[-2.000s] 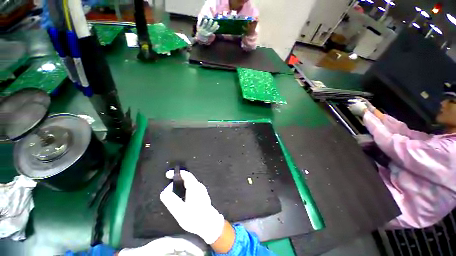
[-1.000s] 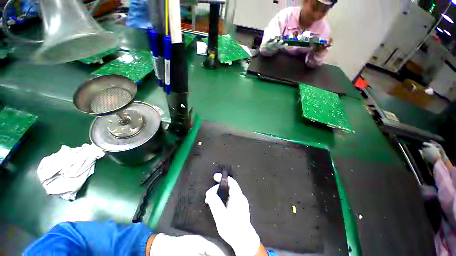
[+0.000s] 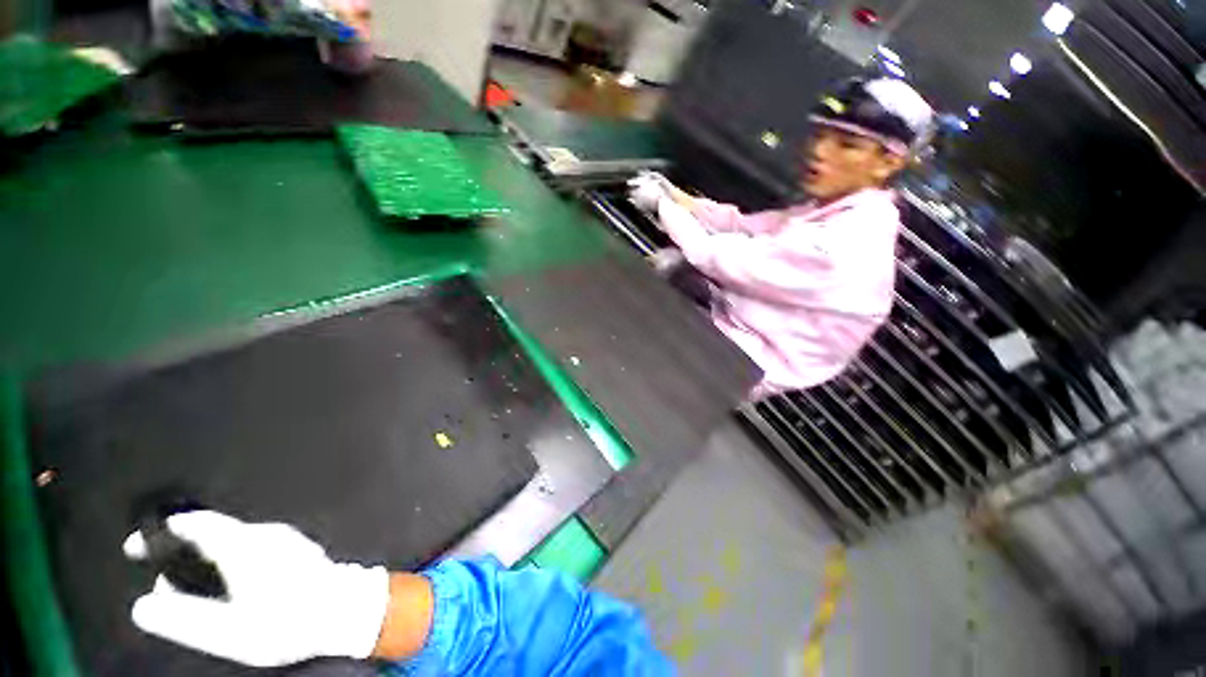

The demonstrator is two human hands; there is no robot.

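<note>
My right hand (image 3: 265, 591), in a white glove, is closed around a small black brush (image 3: 189, 556) at the lower left. The brush is over the left part of the black foam pad (image 3: 304, 423), its lower end hidden by blur and the glove. A yellowish bit and several small specks lie on the pad. The pad lies on a larger, smoother black sheet (image 3: 575, 466). My left hand is out of the picture.
A green circuit board (image 3: 417, 175) lies on the green bench mat (image 3: 199, 251) beyond the pad. A neighbouring black mat (image 3: 635, 351) is to the right. A pink-coated person (image 3: 807, 271) reaches toward a conveyor rail (image 3: 622, 222). A slatted rack (image 3: 926, 397) stands behind.
The view has swung right, so the metal can, cloth and pens are gone from it. My left hand has left the picture. My right hand still holds the brush over the pad.
</note>
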